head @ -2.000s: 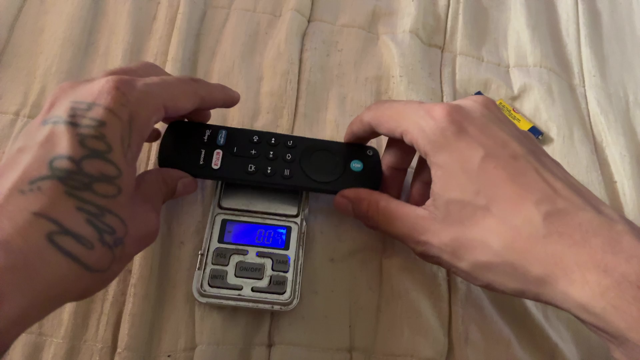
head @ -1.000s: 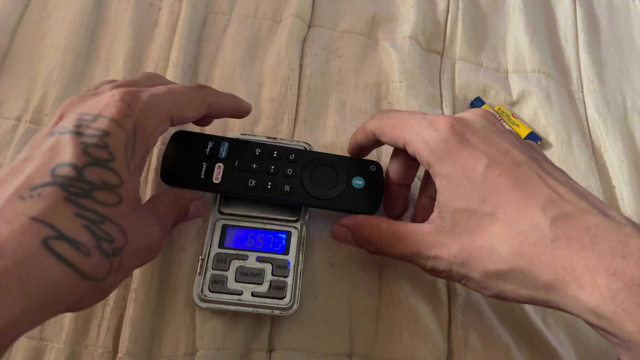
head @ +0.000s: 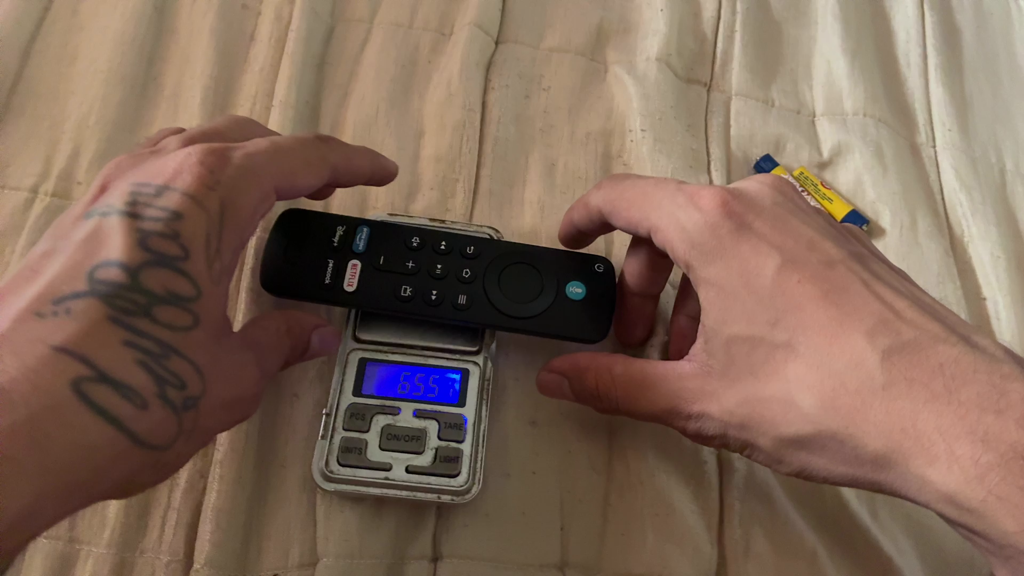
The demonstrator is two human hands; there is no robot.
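A black TV remote control [head: 440,276] lies crosswise on the platform of a small silver digital pocket scale [head: 404,472], overhanging it on both sides. The scale's display glows blue with digits on it, above grey buttons. My left hand [head: 184,280], tattooed on its back, curves around the remote's left end with thumb and fingers apart. At the other end my right hand [head: 720,304] is spread, its fingertips near the remote and seemingly off it. Neither hand grips anything.
Beyond my right hand, blue-and-yellow AAA-type batteries [head: 828,196] lie on a quilted cream bedspread [head: 592,96], partly hidden by that hand. The bedspread has folds and stitched seams under everything.
Both hands held the remote's ends two seconds ago; they have let go, and it now rests on the scale. The display's reading has changed.
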